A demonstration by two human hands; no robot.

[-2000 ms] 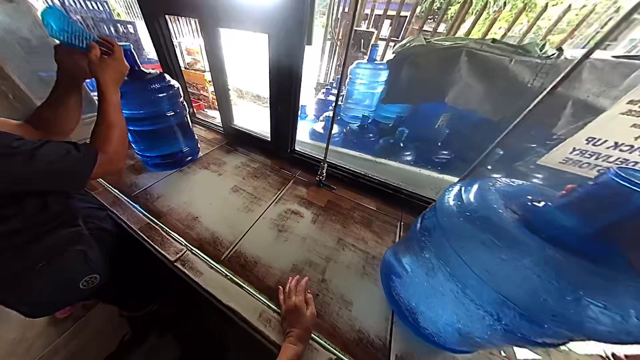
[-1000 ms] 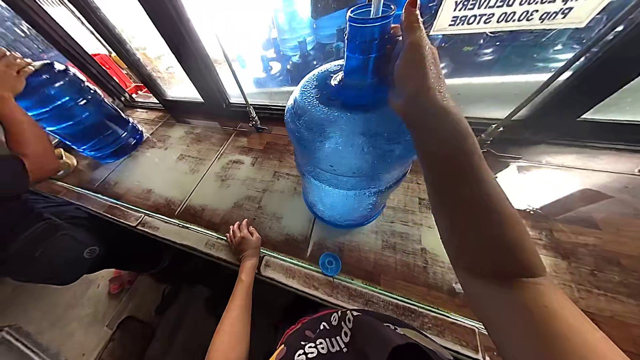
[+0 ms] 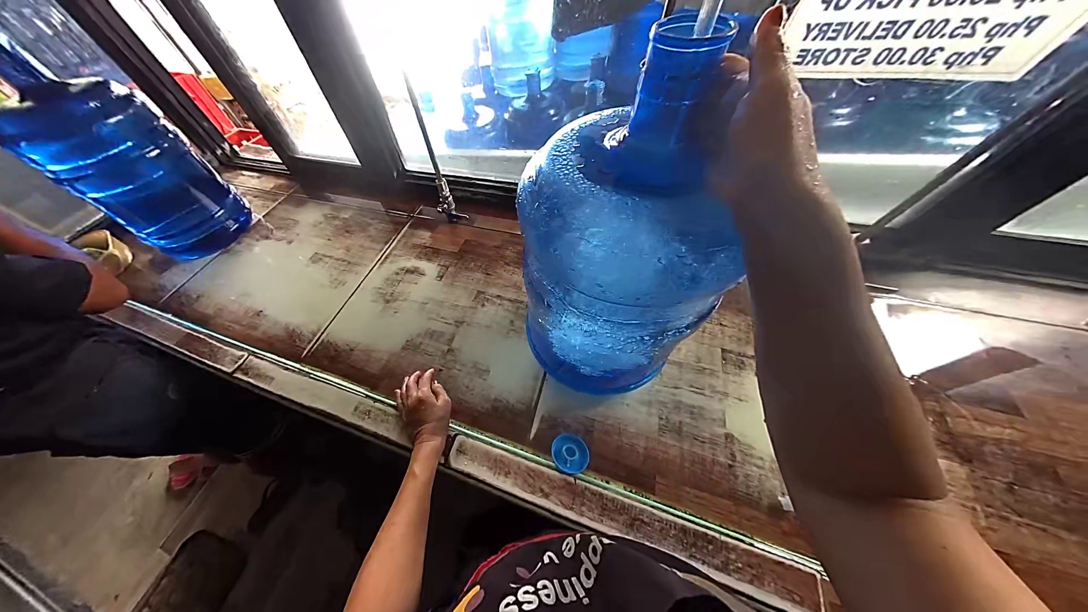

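A large blue plastic water bottle (image 3: pixel 629 272) stands on the tiled counter (image 3: pixel 459 340), with water inside and droplets on its wall. A clear tube or nozzle (image 3: pixel 707 17) enters its open mouth. My right hand (image 3: pixel 765 119) is against the right side of the bottle's neck, thumb up; its fingers are partly hidden behind the neck. My left hand (image 3: pixel 425 406) rests on the counter's front edge and holds nothing. A round blue cap (image 3: pixel 569 454) lies on that edge, between my left hand and my right forearm.
At the left, a person (image 3: pixel 51 340) is beside a second blue bottle (image 3: pixel 136 166), which tilts on the counter. A small bowl-like container (image 3: pixel 105 250) is near that person's arm. A metal rod with a fitting (image 3: pixel 445 200) meets the counter by the window frame. More bottles (image 3: pixel 531 110) stand behind the glass.
The view has swung right since two seconds ago. The other person's bottle, upright then, is tilted now. My right arm has come into view at the large bottle's neck.
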